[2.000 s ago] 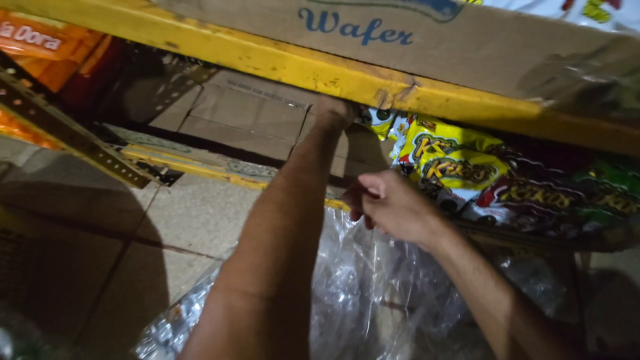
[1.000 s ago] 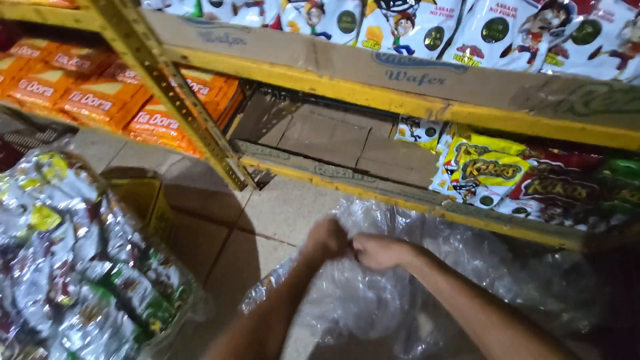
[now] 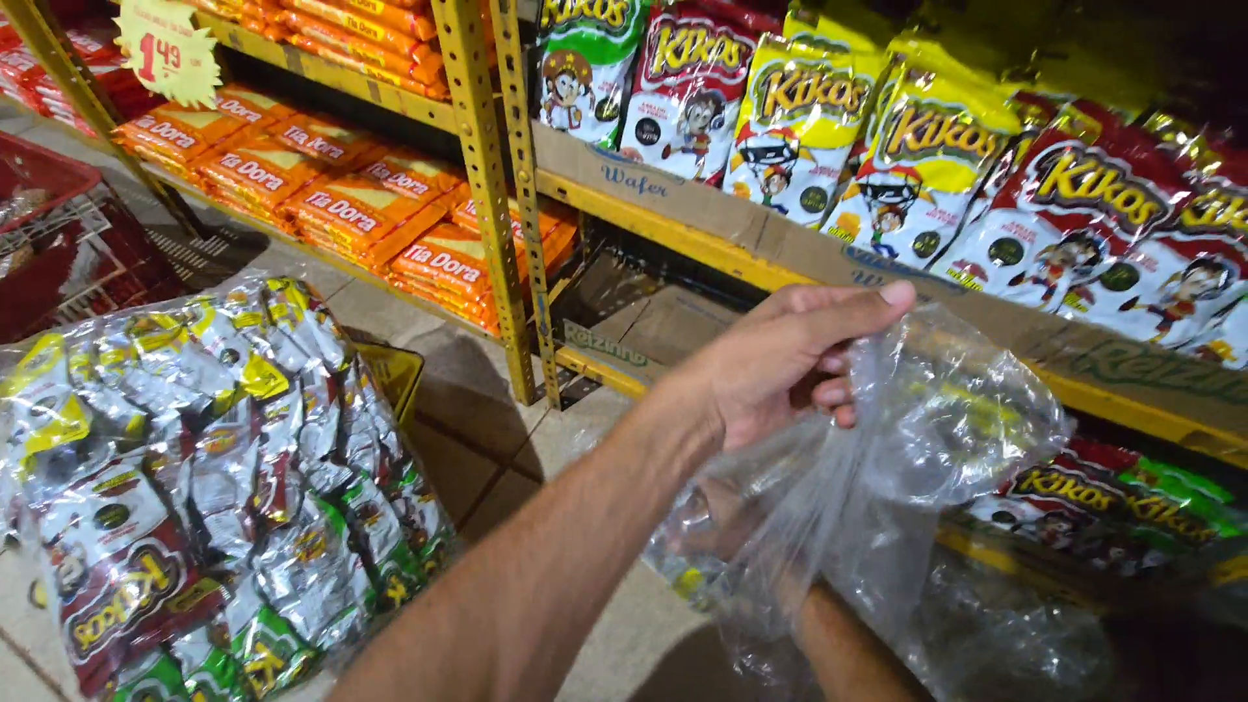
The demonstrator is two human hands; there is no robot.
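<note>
My left hand grips the gathered edge of a clear plastic bag between thumb and fingers, in front of the shelf edge. Lower down, my right hand is inside or behind the same plastic, seen blurred through it, so its fingers cannot be made out. Some yellow and silver wrapping shows through the plastic near that hand. On the left stands a large clear bag full of Kikos snack packets in silver, red, green and yellow. More Kikos packets stand upright in a cardboard tray on the shelf.
A yellow perforated metal post rises at the middle, with orange Tia Dora packets stacked left of it. The lower shelf holds flattened cardboard and further snack packets at right. A red crate stands at far left.
My hands, together over the plastic a second ago, are now apart, with the left one higher and holding up the clear plastic. The view has swung left and up.
</note>
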